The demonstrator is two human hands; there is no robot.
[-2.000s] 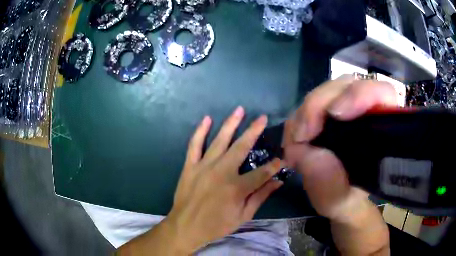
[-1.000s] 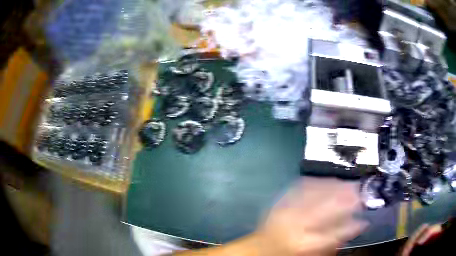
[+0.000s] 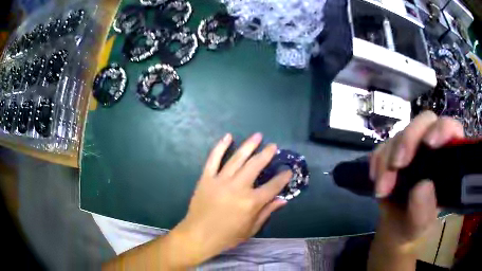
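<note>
A dark ring board (image 3: pixel 298 177) with silvery spots lies on the green mat near its front edge. My left hand (image 3: pixel 232 190) is spread over the board's left part, its fingers pressing on it and hiding that side. My right hand (image 3: pixel 409 159) is closed around a black electric screwdriver (image 3: pixel 359 175) with a red part and a pale label. The screwdriver lies sideways, its narrow tip pointing left, a little to the right of the board and not touching it. Any screw on the tip is too small to tell.
Several dark rings (image 3: pixel 159 86) lie at the upper left of the green mat (image 3: pixel 142 153). A blister tray (image 3: pixel 63 95) stands at the left. Clear plastic pieces (image 3: pixel 293 54) are heaped at the top. A black-and-white screw feeder (image 3: pixel 388 74) stands upper right, with a dark pile (image 3: pixel 449 95) beyond.
One second ago the view was blurred and further back, with one blurred hand near the feeder. Now my left hand holds a board down and the screwdriver is in view in my right hand.
</note>
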